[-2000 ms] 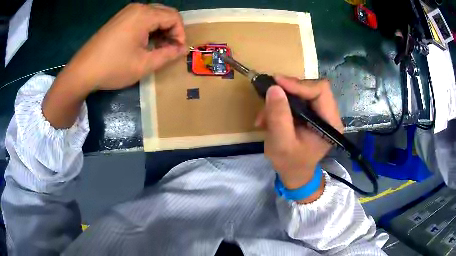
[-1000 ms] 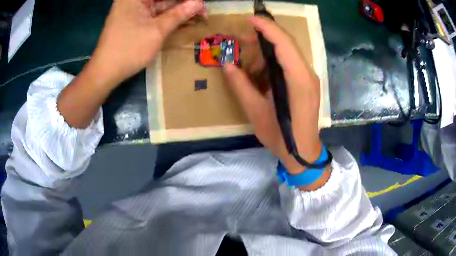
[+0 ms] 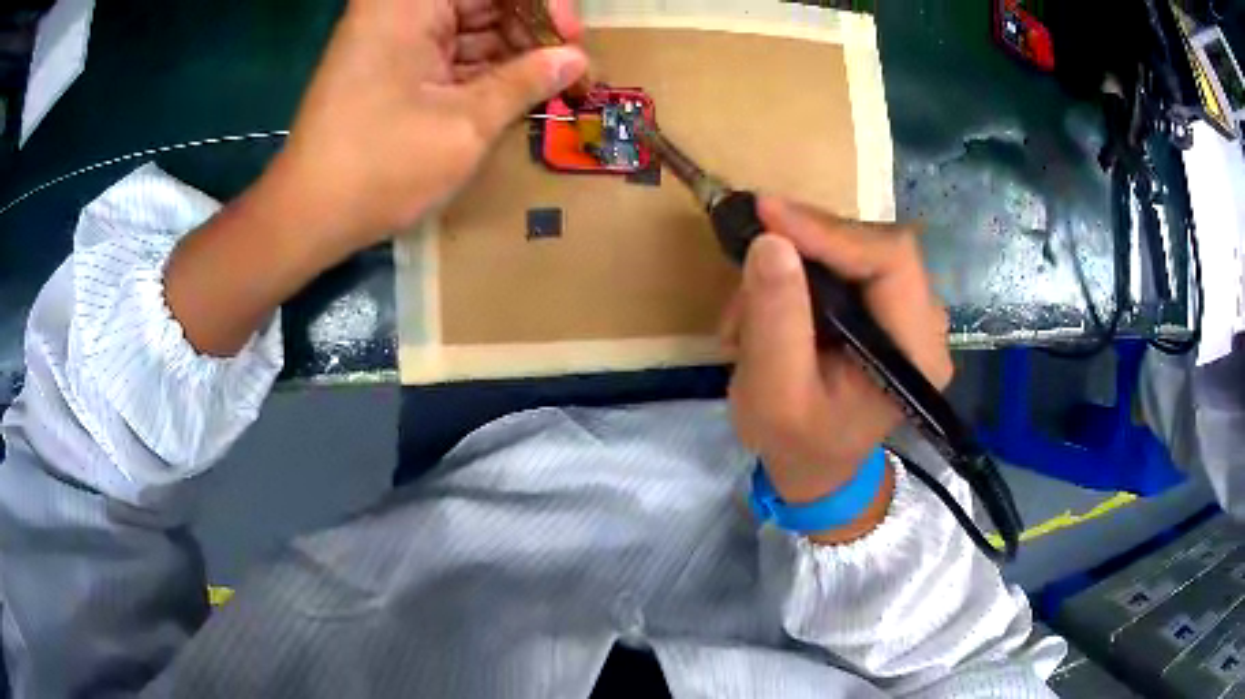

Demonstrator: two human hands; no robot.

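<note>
The red housing with its circuit board [image 3: 598,133] lies open on the tan work board [image 3: 546,301]. My right hand [image 3: 833,341] holds the soldering iron [image 3: 888,362] like a pen, its metal tip at the right side of the circuit board. My left hand [image 3: 410,116] is above and left of the housing, fingers closed on a thin, pointed brownish tool, perhaps tweezers, reaching down to the housing's top edge. It is partly hidden and blurred. A thin pale strand, like solder wire [image 3: 164,153], runs behind my left hand; a pale sliver shows at the housing's left edge.
A small dark square [image 3: 544,223] lies below the housing; dark pieces also show at the housing's edges. Another red unit [image 3: 1024,34] is at the upper right. Tools and cables lie on the right, beside white paper [image 3: 1215,225]. Another white sheet [image 3: 58,68] is far left.
My left hand has moved right, and a pointed tool now shows in it. My right hand swung the iron upright, with fingers by the housing, then brought its tip back to the circuit board.
</note>
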